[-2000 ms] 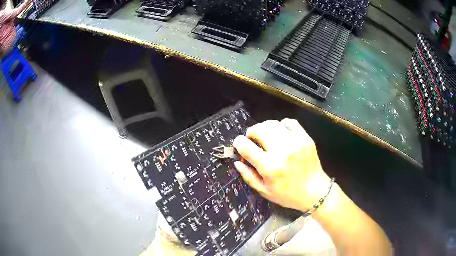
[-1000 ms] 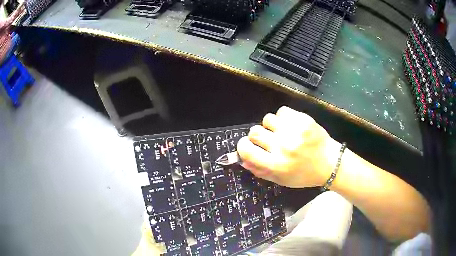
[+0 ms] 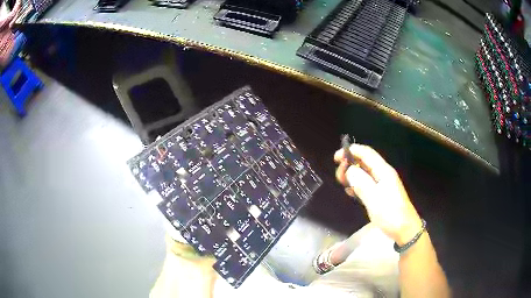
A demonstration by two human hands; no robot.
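A black circuit board panel (image 3: pixel 224 186) with white print and pale square patches is tilted over my lap. My left hand (image 3: pixel 189 259) is at its lower left edge and holds it from behind; its fingers are mostly hidden by the board. My right hand (image 3: pixel 375 186) is to the right of the board, not touching it. It holds the side cutters (image 3: pixel 347 146), whose dark, blurred tip points up.
A green bench (image 3: pixel 431 75) with a yellowish edge runs across the top. It carries an empty ribbed rack (image 3: pixel 358 43) and a rack end (image 3: pixel 247 18). Upright boards with coloured parts (image 3: pixel 506 81) stand at right. A grey stool (image 3: pixel 152 102) and blue stool (image 3: pixel 20 84) are at left.
My right hand has moved away from the board to the right with the cutters. The board has been raised and turned, its right side lifting clear of where the hand was.
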